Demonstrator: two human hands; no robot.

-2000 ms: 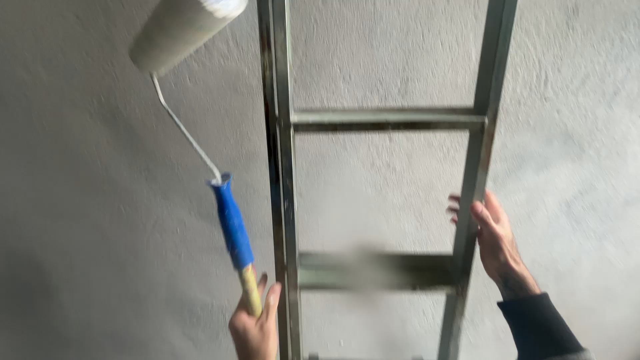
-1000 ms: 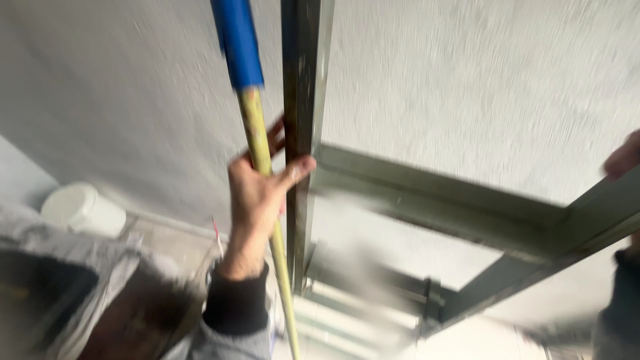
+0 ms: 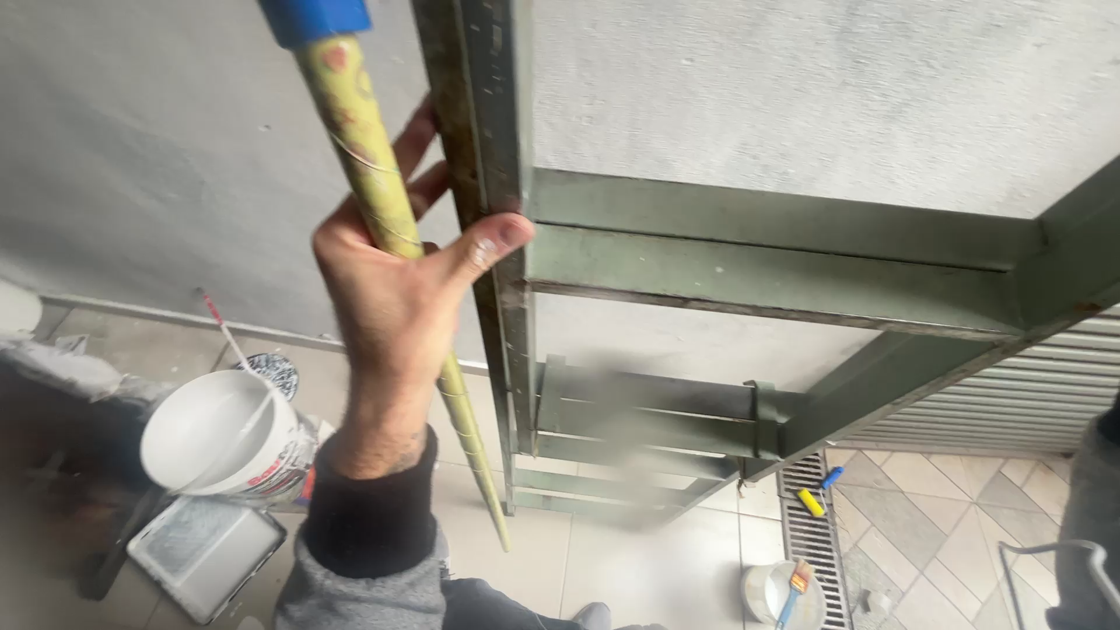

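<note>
My left hand grips the left rail of a green metal ladder, its thumb across the front of the rail and its fingers behind. A yellow pole with a blue plastic handle end lies in the crook of the same hand and slants down past the wrist. The roller head is out of view. The ladder stands by a grey plastered wall, its rungs running down toward the tiled floor. My right hand is out of view.
On the floor at the left are a white plastic bucket with a stick in it and a paint tray. At the lower right, a small white tub with a paintbrush stands beside a floor drain grate. A small yellow roller lies there.
The view has swung down from the wall to the floor. My left hand, earlier on the roller pole beside the rail, now also holds the rail. My right hand has left the view.
</note>
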